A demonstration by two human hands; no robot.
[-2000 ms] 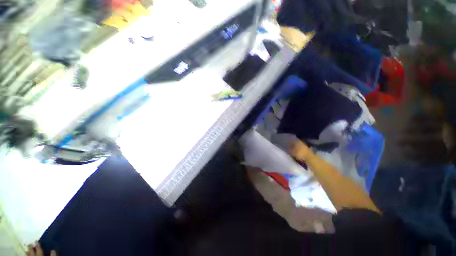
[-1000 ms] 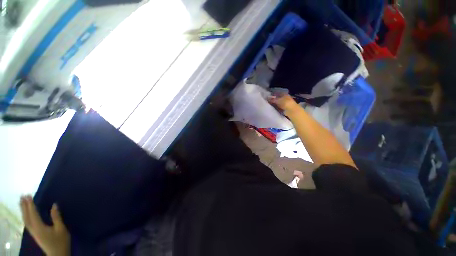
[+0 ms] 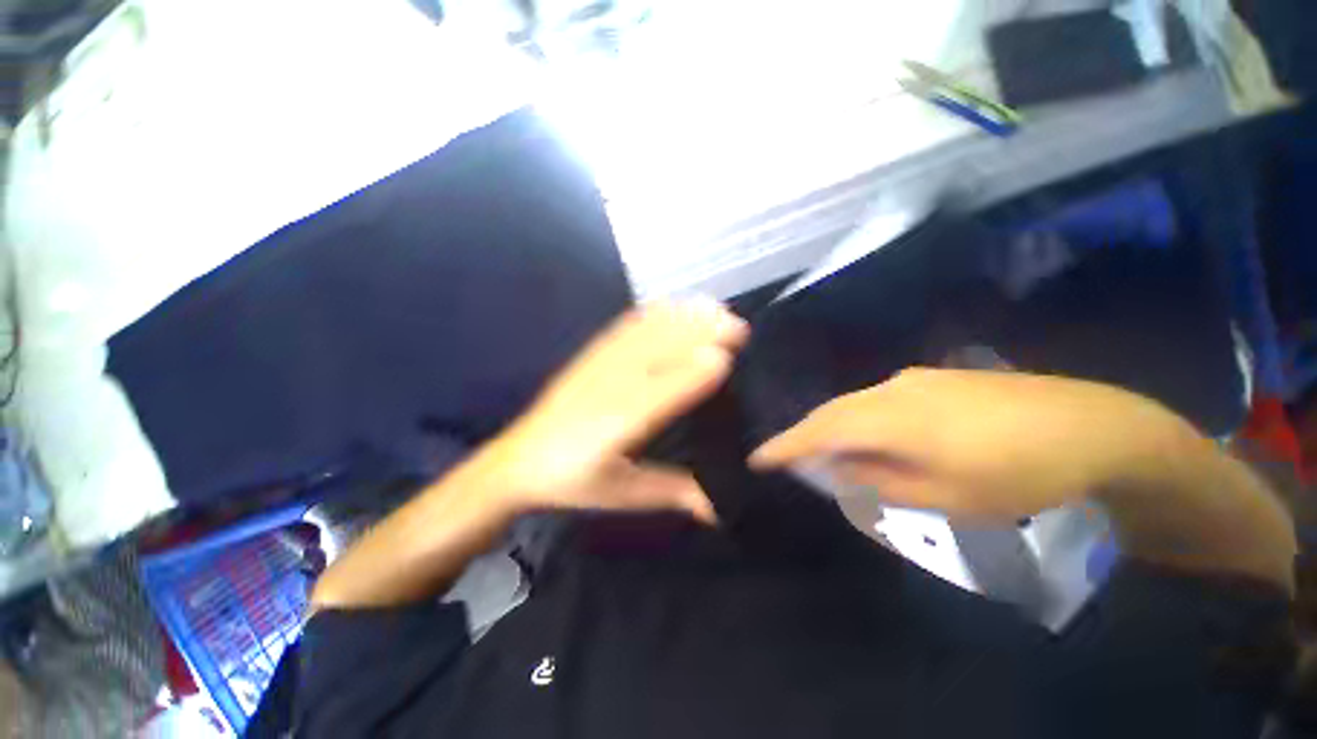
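Note:
A large dark garment panel (image 3: 390, 289) lies on the white machine table, its top corner under the bright lamp glare (image 3: 571, 108), which hides the needle. My left hand (image 3: 621, 419) is blurred at the table's front edge, beside the panel's right edge, thumb and fingers apart. My right hand (image 3: 939, 440) is blurred in front of my body, fingertips together at dark cloth. Dark cloth (image 3: 729, 448) shows between my hands, against my black shirt; whether either hand grips it cannot be told. A pale, blurred pointed piece (image 3: 867, 248) sticks up at the table edge.
Yellow-green snips (image 3: 961, 94) and a blue stick (image 3: 971, 116) lie on the table at the right, near a flat black rectangle (image 3: 1069, 55). A blue basket (image 3: 238, 606) stands below left. White cut pieces (image 3: 932, 546) show below my right forearm.
The view has turned. My right hand has left the cut pieces in the basket and come in front of my body. My left hand has moved from the panel's far left to its right edge.

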